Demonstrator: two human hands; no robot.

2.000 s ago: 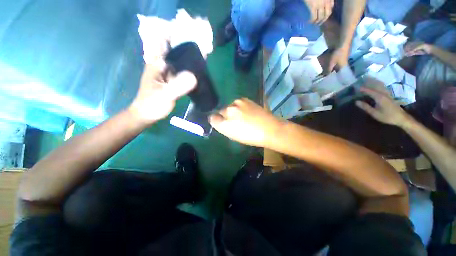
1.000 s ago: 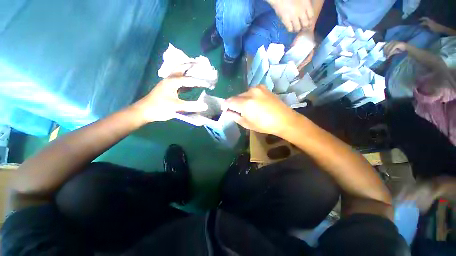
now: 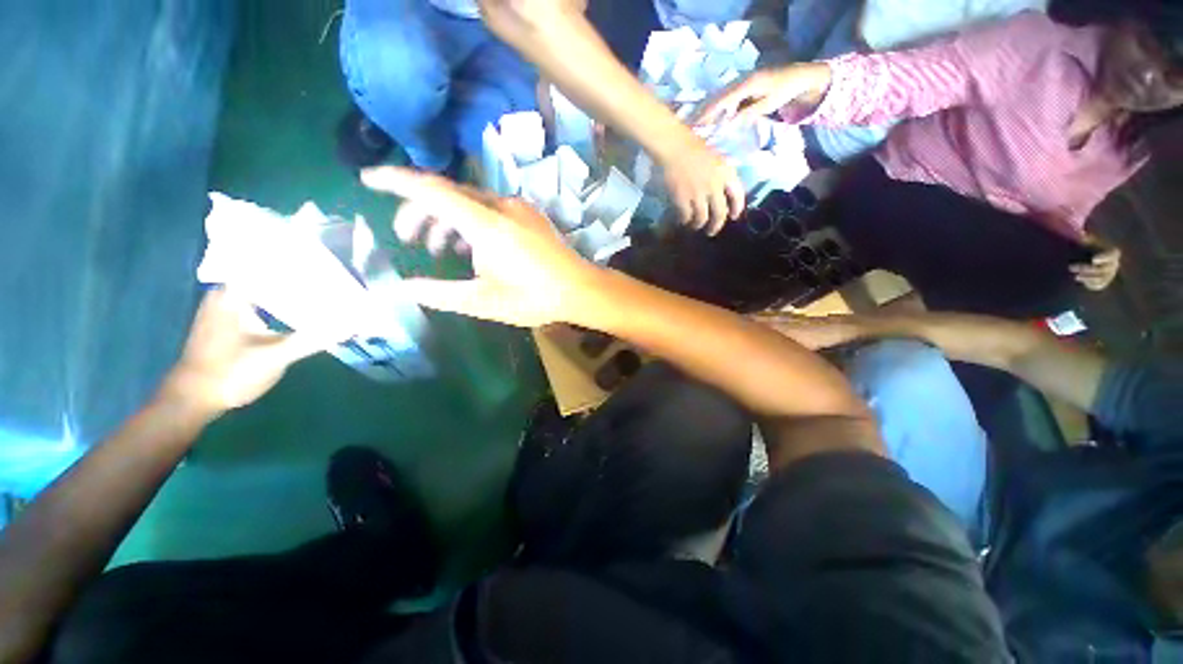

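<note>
A white crumpled cloth (image 3: 247, 244) and a small white and pale blue carton (image 3: 389, 340) are together at the left, above the green floor. The carton is tilted, with a flap standing up. My left hand (image 3: 236, 353) holds the cloth and the carton from the left and below; bright glare hides where one ends and the other starts. My right hand (image 3: 500, 253) is just right of the carton, fingers apart and holding nothing, its thumb towards the carton. No black cylinder shows clearly in either hand; the carton's inside is hidden.
Open white cartons (image 3: 564, 195) stand grouped ahead, with more behind them. Black cylinders (image 3: 785, 214) stand right of them. Tan cardboard (image 3: 571, 376) lies near my right knee. Another worker's hand (image 3: 701, 182) reaches over the cartons. A person in pink checks (image 3: 986, 110) sits at the right. Blue sheeting (image 3: 91, 195) covers the left.
The view has swung right, so cloth and carton now appear further left. My right hand has let go of the carton and opened. The black cylinder seen earliest in my left hand no longer shows.
</note>
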